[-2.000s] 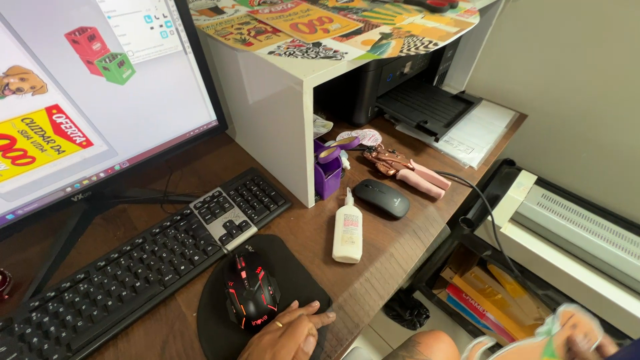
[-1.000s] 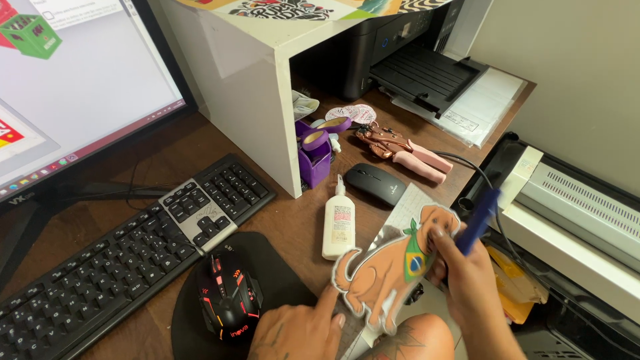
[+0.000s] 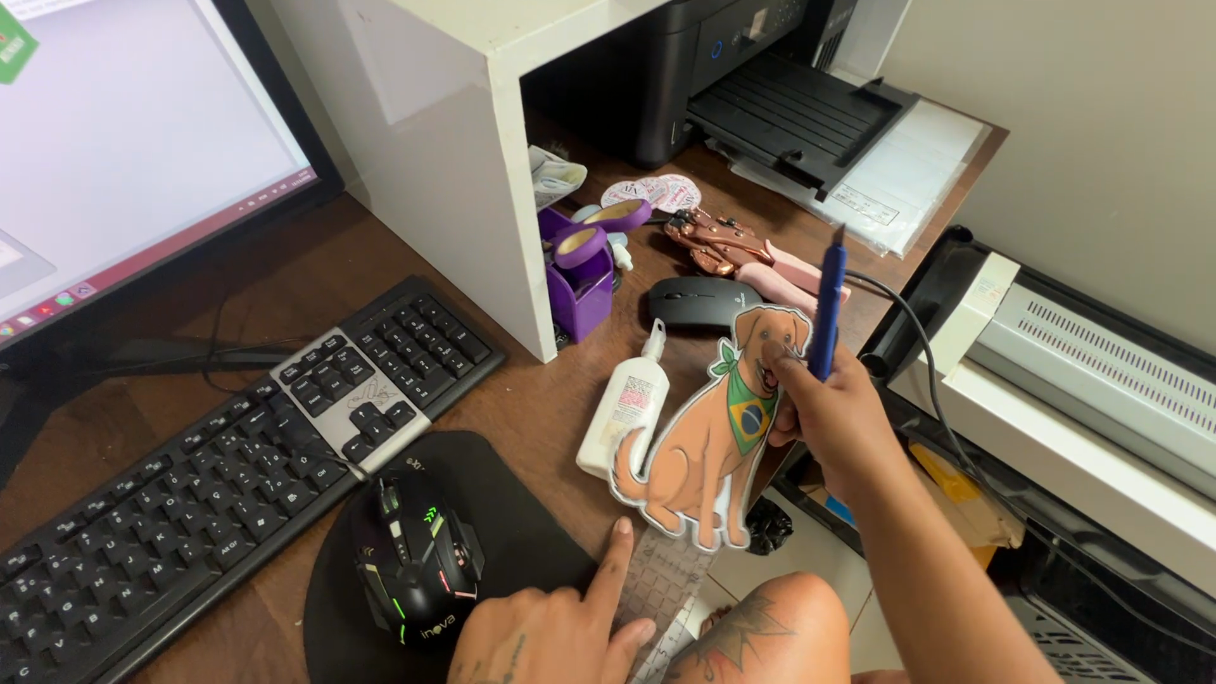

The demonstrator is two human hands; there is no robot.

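Note:
My right hand (image 3: 831,408) holds a flat dog-shaped cutout (image 3: 698,446) upright by its head. The cutout has a pale border and a green bandana bearing a flag. A blue pen-like craft knife (image 3: 829,309) with a dark pointed tip stands up from the same hand. Low in the view, my left hand (image 3: 560,622) rests by the desk edge with its index finger pointing toward the cutout's tail, thumb apart. Beneath the cutout and beside that hand lies a clear gridded ruler (image 3: 665,575). A white glue bottle (image 3: 622,408) stands just behind the tail.
Left are a black keyboard (image 3: 218,494), a lit gaming mouse (image 3: 418,556) on its pad and a monitor (image 3: 142,142). Behind the cutout are a black mouse (image 3: 703,304), pink-handled pliers (image 3: 727,247), a purple holder (image 3: 581,294) and a printer (image 3: 760,104). A laminator-like machine (image 3: 1102,361) stands right.
My left hand has left the gaming mouse. My right hand, low at the right edge two seconds ago, has come over the desk edge with the cutout, now held more upright.

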